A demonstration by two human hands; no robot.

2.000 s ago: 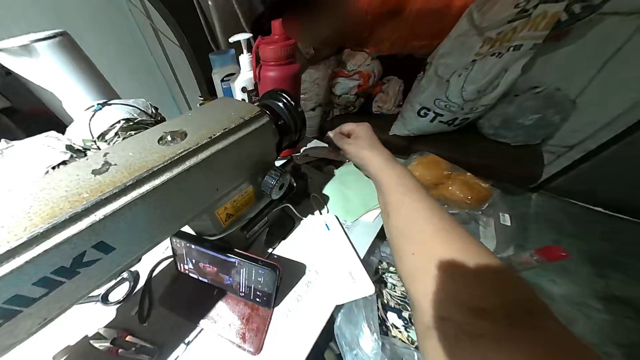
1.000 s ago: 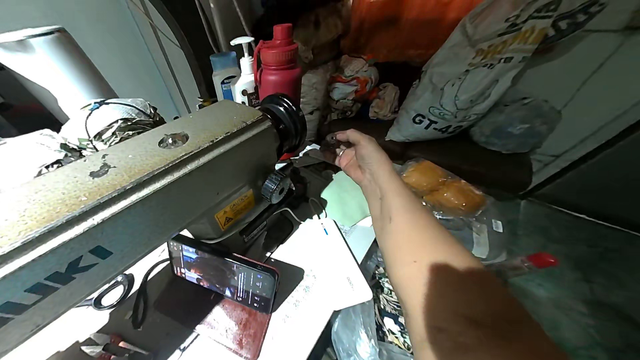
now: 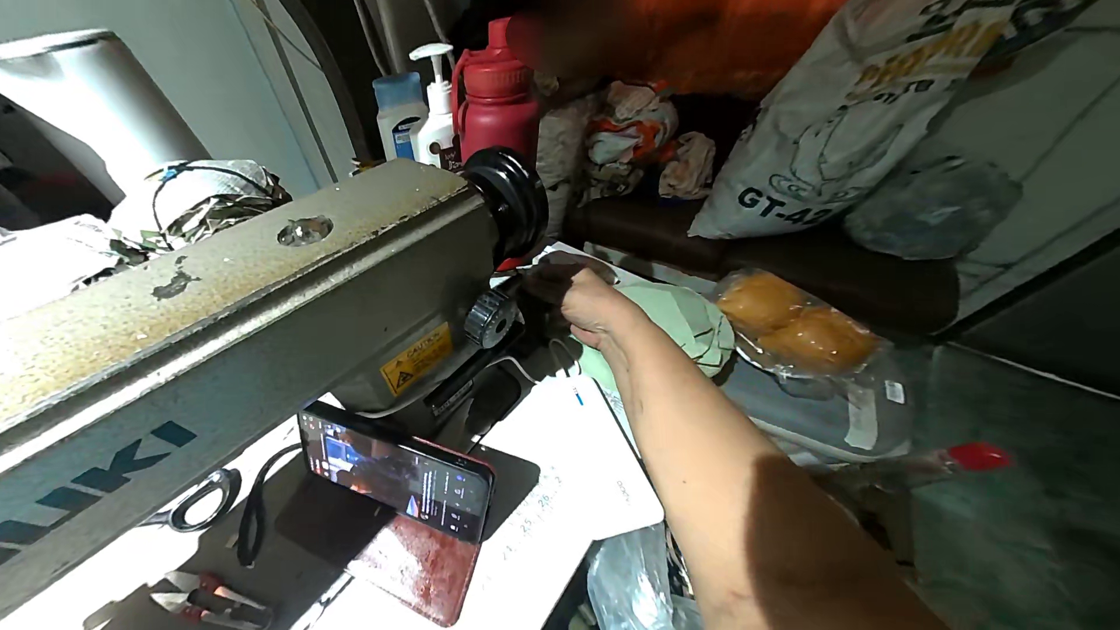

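My right hand (image 3: pixel 582 302) reaches past the end of the Juki sewing machine (image 3: pixel 350 271), beside its black handwheel (image 3: pixel 507 206) and the ridged dial (image 3: pixel 493 318). Its fingers are in shadow, and I cannot tell whether they hold anything. Pale green cloth (image 3: pixel 678 324) lies beneath and to the right of the hand. White sheets with handwriting (image 3: pixel 569 472) lie below the wrist. A phone with a lit screen (image 3: pixel 398 468) leans on its side over a reddish-brown cover (image 3: pixel 420 564). My left hand is out of the frame.
A red bottle (image 3: pixel 499 109) and a white pump bottle (image 3: pixel 433 127) stand behind the machine. Scissors (image 3: pixel 206 503) and small snips (image 3: pixel 206 599) lie at lower left. Packaged buns (image 3: pixel 796 324) and a large printed sack (image 3: pixel 814 131) are to the right.
My right hand has moved down and toward the machine's handwheel end, away from the dark seat behind. More of the green cloth shows to its right.
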